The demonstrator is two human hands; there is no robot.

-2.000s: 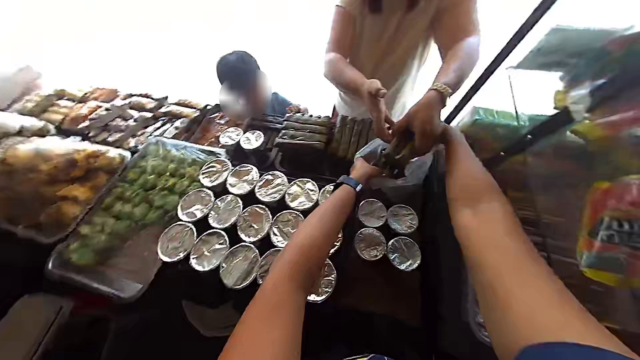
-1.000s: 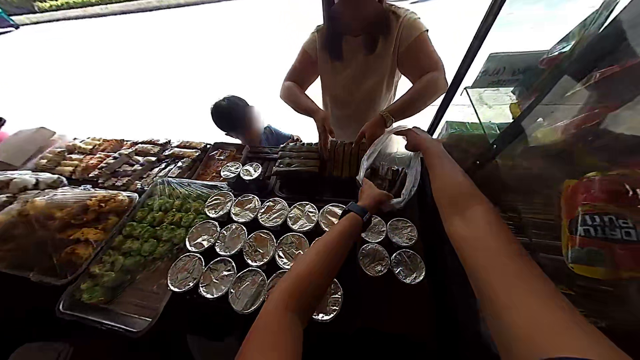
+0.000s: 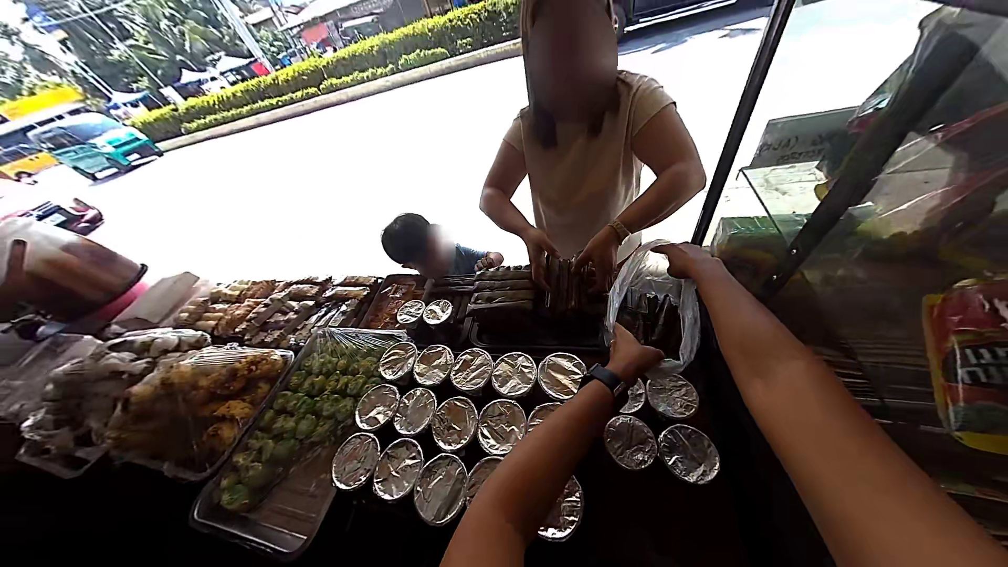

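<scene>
My right hand (image 3: 687,260) grips the upper rim of a clear plastic bag (image 3: 682,319), which hangs with its mouth spread. Dark, narrow wrapped packets (image 3: 650,315) show in or behind the bag; which of the two is hard to tell. My left hand (image 3: 634,354), with a dark watch on the wrist, is closed on the bag's lower left edge. Just left of the bag, another person's two hands (image 3: 573,260) hold upright dark wrapped packets (image 3: 563,287). Below my left forearm lie rows of round foil-covered cups (image 3: 502,426), some hidden by the arm.
A plastic-covered tray of green balls (image 3: 311,409) and bagged golden-brown food (image 3: 197,405) lie at left. Leaf-wrapped rolls (image 3: 504,287) sit beyond the cups, near a second, smaller person (image 3: 425,248). A dark post (image 3: 744,118) and a clear panel (image 3: 866,315) rise at right.
Two seconds ago the other person's hands were at my hands by the bag; now they are on the packets to the left. The bag's mouth has been spread. The view has tilted up.
</scene>
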